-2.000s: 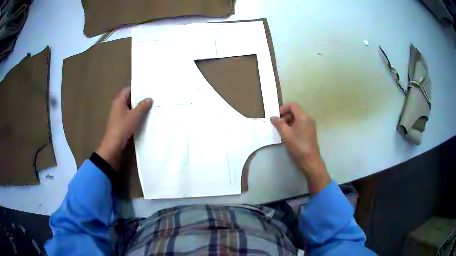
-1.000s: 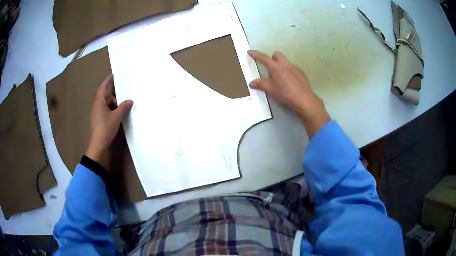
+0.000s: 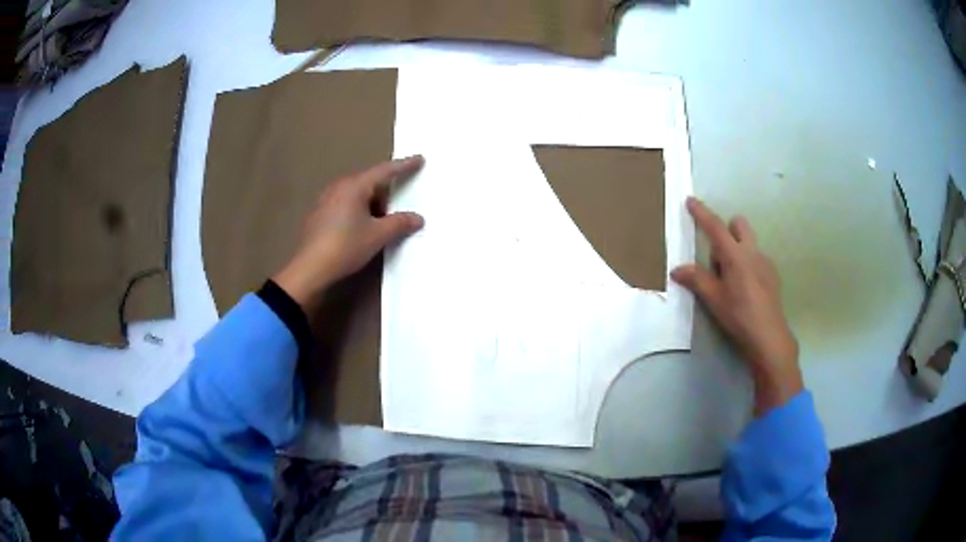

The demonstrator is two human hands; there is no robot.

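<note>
A white card template lies on a brown cut panel. The panel shows to the left of the card and through its window; the card's notched lower right corner shows the white table. My left hand lies over the panel, with thumb and forefinger apart on the card's left edge. My right hand has spread fingertips on the card's right edge beside the window. Whether a small chalk is in the right hand cannot be seen.
A pile of brown panels lies at the left. More brown panels lie at the far side. A tied beige bundle and a twisted strip lie at the right. Dark rolls are at the far left corner.
The view has shifted and turned. The card's right edge now lines up with the panel, whose brown margin no longer shows there. My right hand has moved up that edge; my left fingers reach further onto the card.
</note>
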